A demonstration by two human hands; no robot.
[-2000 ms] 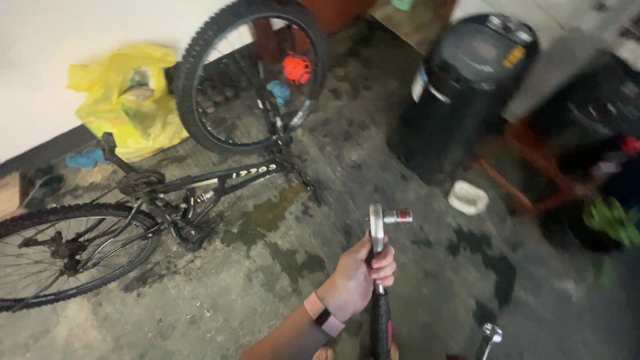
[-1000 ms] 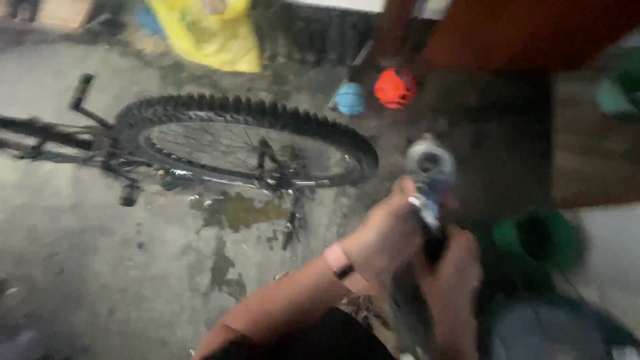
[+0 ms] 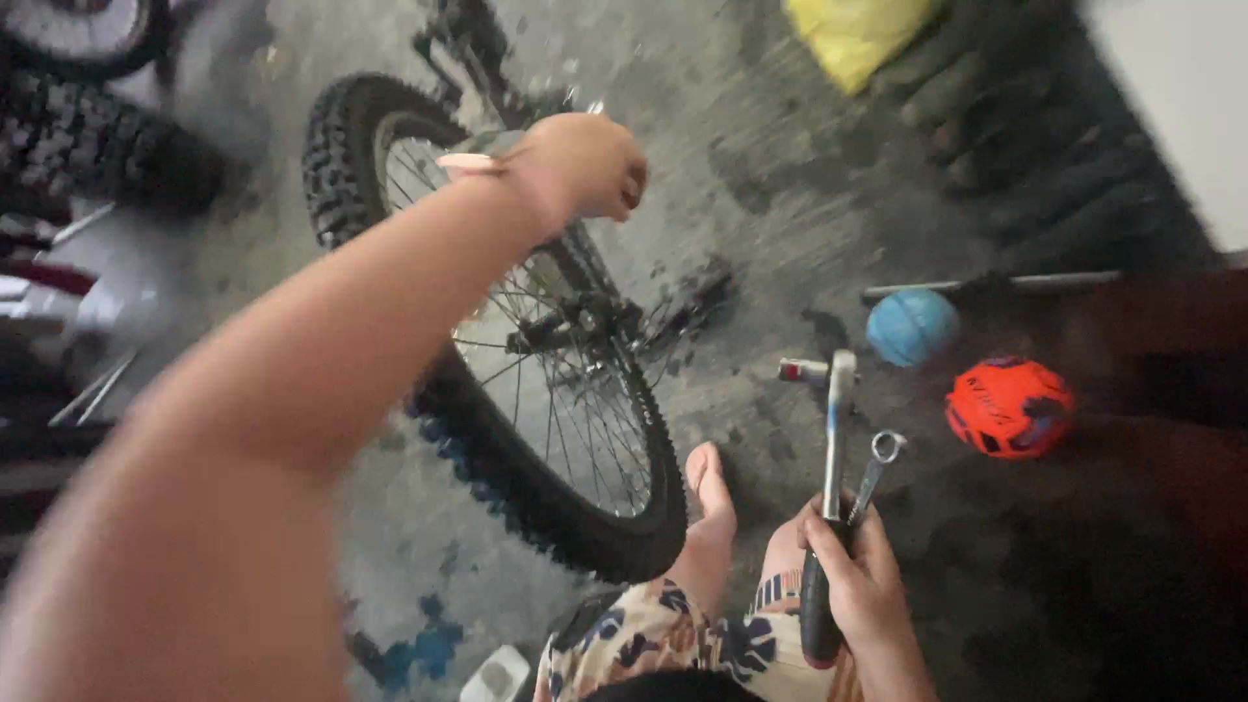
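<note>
My left hand [image 3: 590,166], with a light band at its wrist, is curled over the bicycle's fork area, above the front wheel [image 3: 643,531]. Its fingertips are partly hidden, so whether it grips a part of the bicycle cannot be told. My right hand [image 3: 863,565] is closed around the black handle of a ratchet wrench [image 3: 835,439] and also holds a combination wrench [image 3: 876,471], ring end up. A socket [image 3: 801,370] with a red band is fitted on the ratchet head and points left. The wheel has a knobby tyre and is seen at a slant.
A blue ball [image 3: 913,327] and an orange ball [image 3: 1011,408] lie right of the tools, near a thin rod. A yellow bag [image 3: 858,34] is at the top. Another knobby tyre [image 3: 97,136] stands at the upper left. My bare foot [image 3: 710,478] is beside the front wheel.
My left hand has let go of the ratchet wrench and is now over the bicycle. The ratchet is in my right hand with the combination wrench. The view has turned strongly.
</note>
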